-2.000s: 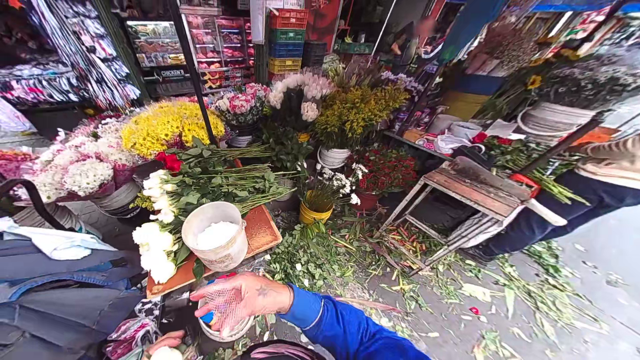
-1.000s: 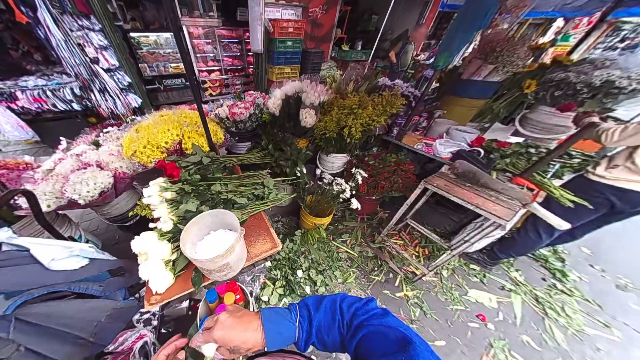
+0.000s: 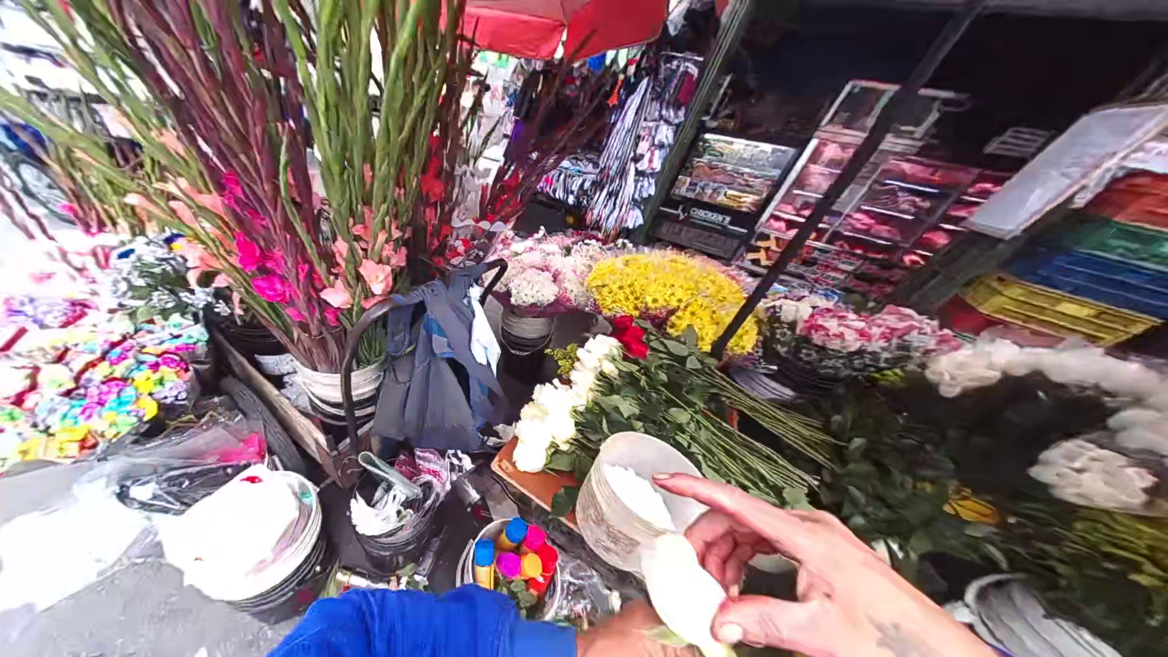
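Note:
A white rose bloom (image 3: pixel 680 593) is at the lower centre, between my two hands. My left hand (image 3: pixel 630 631), below a blue sleeve, is around its lower part; the fingers are partly cut off by the frame edge. My right hand (image 3: pixel 789 566) touches the bloom's right side with the thumb and curled fingers, its index finger stretched out above. Just behind the bloom stands a whitish bucket (image 3: pixel 630 497) with white material inside. White roses (image 3: pixel 552 415) and red ones (image 3: pixel 630 336) lie behind it with long green stems (image 3: pixel 730 420).
A small tub holds bottles with coloured caps (image 3: pixel 520 552). At left are a white bucket (image 3: pixel 246 538), tall gladioli (image 3: pixel 301 210) and dyed flowers (image 3: pixel 109 383). Yellow flowers (image 3: pixel 675 292) stand behind. A dark pole (image 3: pixel 839 182) slants across; stacked crates (image 3: pixel 1077 274) are at right.
The view has swung left, bringing the gladioli in. My right hand was spread in the oldest frame, then met my left above the capped bottles; now both are at the white rose.

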